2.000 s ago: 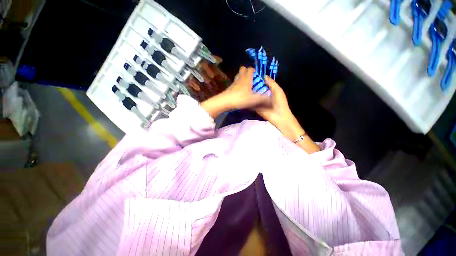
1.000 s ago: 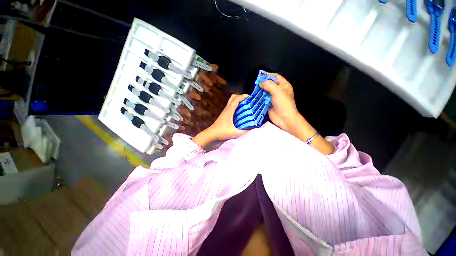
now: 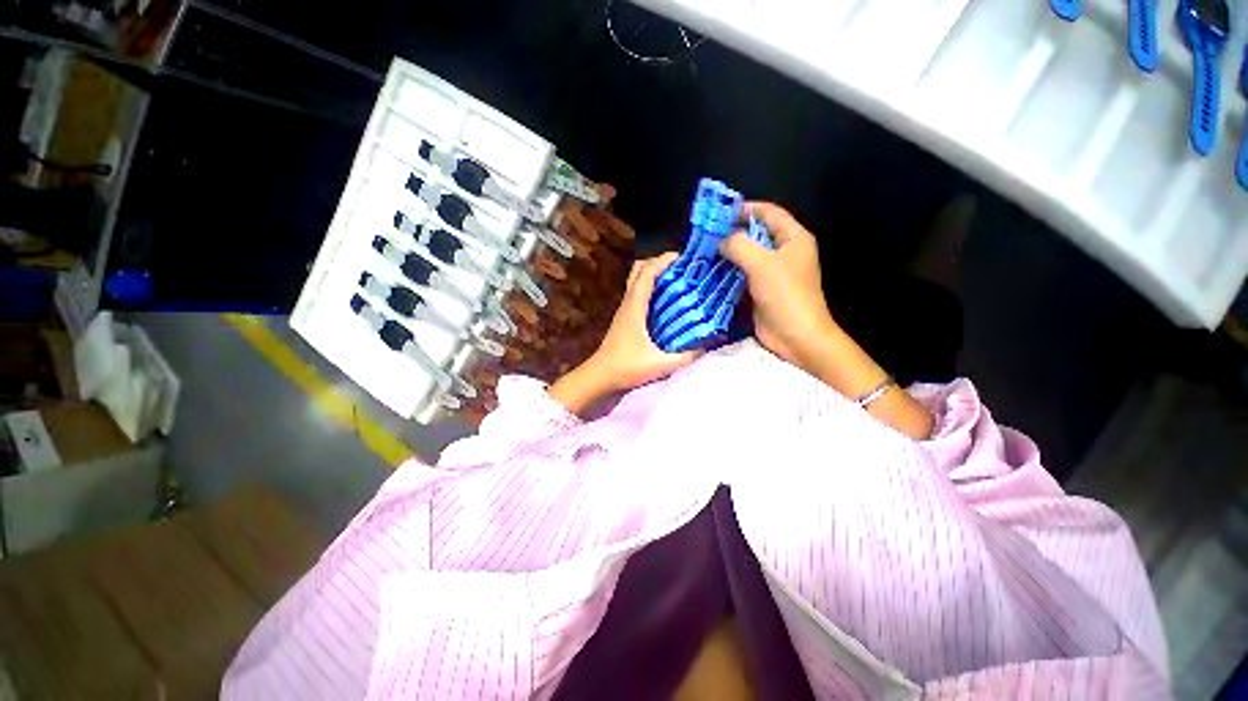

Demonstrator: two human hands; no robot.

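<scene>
A watch bundle [image 3: 698,304] of several blue-strapped watches, side by side, is held over my lap. My left hand [image 3: 634,329] grips its lower left side, with the fingers behind it. My right hand [image 3: 790,281] holds its upper right part, thumb on the straps near the top. The strap ends stand up above the right thumb. Both hands are bare. The undersides of the watches are hidden by the bundle and the fingers.
A white side tray [image 3: 359,206] at the left holds several dark-centred watches with grey straps, brown straps hanging at its edge. A white watch tray [image 3: 1020,144] with blue watches [image 3: 1206,82] lies upper right. Cardboard [image 3: 164,589] is lower left.
From two seconds ago, the bundle has come lower, towards my body, and its straps show more broadly. Since one second ago, the strap ends stand a little higher above the right thumb.
</scene>
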